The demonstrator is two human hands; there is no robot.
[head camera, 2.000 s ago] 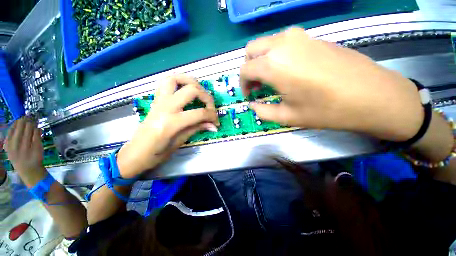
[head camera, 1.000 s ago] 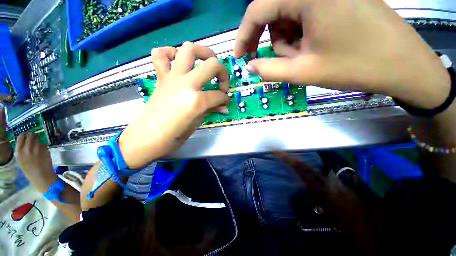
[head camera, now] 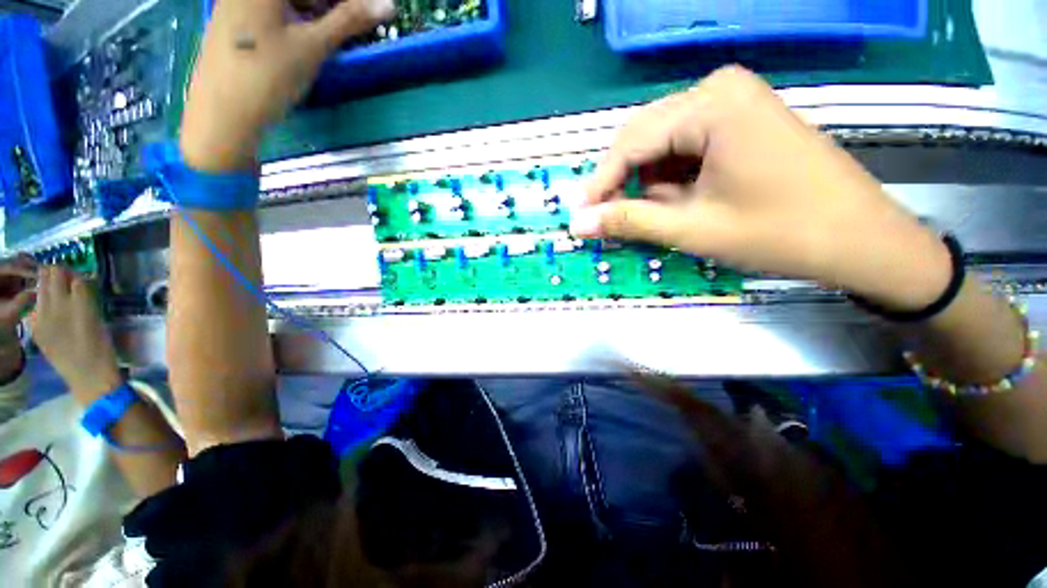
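A green PCB panel (head camera: 459, 276) lies in the conveyor rails, with two rows of small circuits. Small mounted capacitors (head camera: 603, 272) with pale tops and blue components (head camera: 505, 255) stand on it. My right hand (head camera: 700, 184) is over the panel's right part, thumb and fingertips close together at the upper row; whether they hold a part cannot be told. My left hand (head camera: 270, 52) is at the top edge of the picture, partly cut off, its fingers over the full parts bin (head camera: 413, 52) of green capacitors. What its fingertips hold cannot be told.
A second blue parts bin (head camera: 764, 32) stands at the top right. Metal parts (head camera: 115, 103) lie on clear plastic at the left, beside a neighbour's blue bin (head camera: 40, 126). A neighbouring person's hands (head camera: 69, 310) are at the far left. The metal rail (head camera: 517, 347) runs along the front.
My left hand has moved from the panel up and left to the full bin. My right hand has moved slightly down. The panel's left part is now uncovered.
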